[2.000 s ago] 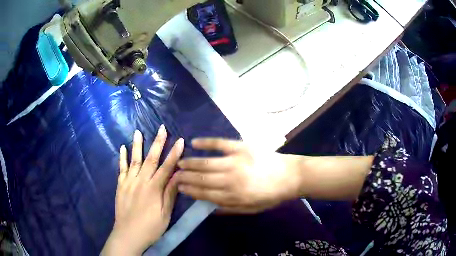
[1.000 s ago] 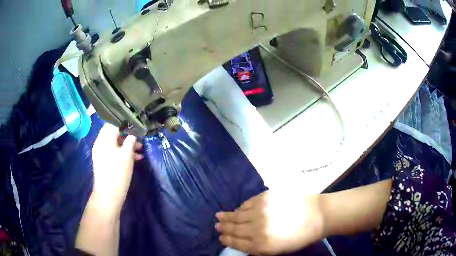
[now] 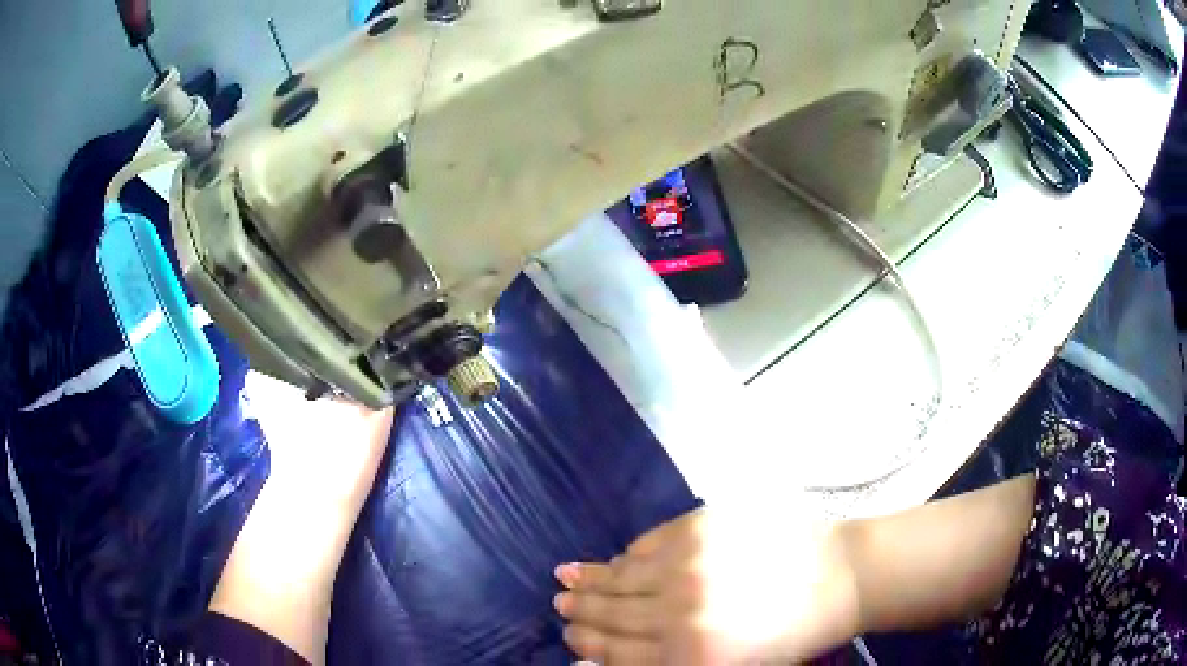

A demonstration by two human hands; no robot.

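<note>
A navy quilted panel [image 3: 482, 520] lies under the head of the cream sewing machine [image 3: 560, 117], with creases running from the presser foot [image 3: 437, 409] toward me. A wide white edge strip [image 3: 625, 312] runs along its right side. My left hand [image 3: 306, 416] reaches behind the left of the machine head; its fingers are hidden and the wrist is brightly lit. My right hand [image 3: 696, 586] lies flat on the panel at the lower middle, fingers pointing left, its back washed out by glare.
A light-blue lamp [image 3: 159, 312] hangs left of the head. A lit smartphone [image 3: 683, 234] lies under the arm, with a white cable [image 3: 911, 299] looping right. Black scissors [image 3: 1048, 137] lie at the far right. More navy fabric [image 3: 78, 520] lies at left.
My left hand has moved from flat on the panel to beside the needle, then further behind the head. My right hand has shifted right and down. The view has tilted, showing more of the machine.
</note>
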